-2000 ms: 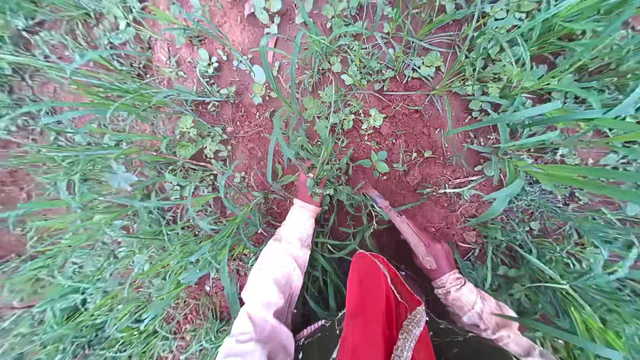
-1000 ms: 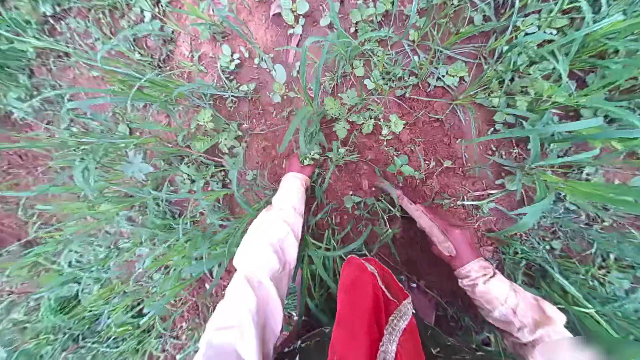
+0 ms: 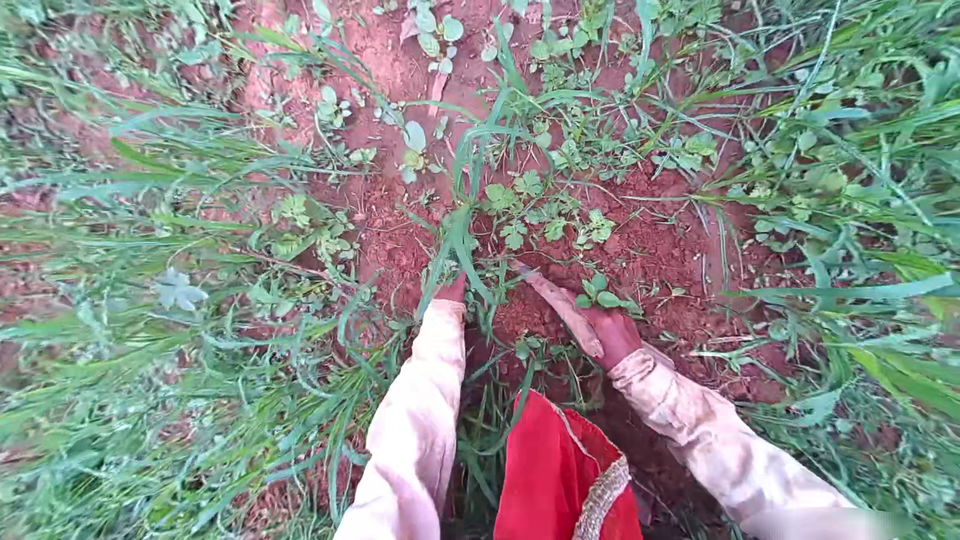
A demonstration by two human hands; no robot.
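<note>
My left hand [image 3: 451,289] is low among green grass blades [image 3: 459,240], mostly hidden by them; whether its fingers are closed on the blades does not show clearly. My right hand [image 3: 616,336] grips a wooden-handled tool [image 3: 566,309], whose far end points up and left to the soil near the grass base. That tip is partly hidden by stems. A small broad-leaved seedling [image 3: 600,294] stands right beside the right hand. Ahead of both hands grow low lobed-leaf plants [image 3: 529,206].
Reddish bare soil [image 3: 652,247] runs up the middle. Dense long grass [image 3: 885,300] borders it on the right, and more grass [image 3: 187,375] on the left. A red cloth [image 3: 559,472] with a patterned trim hangs at the bottom centre.
The tool in my right hand has moved up and left, its tip now nearer my left hand and the grass. The left hand remains low among the blades.
</note>
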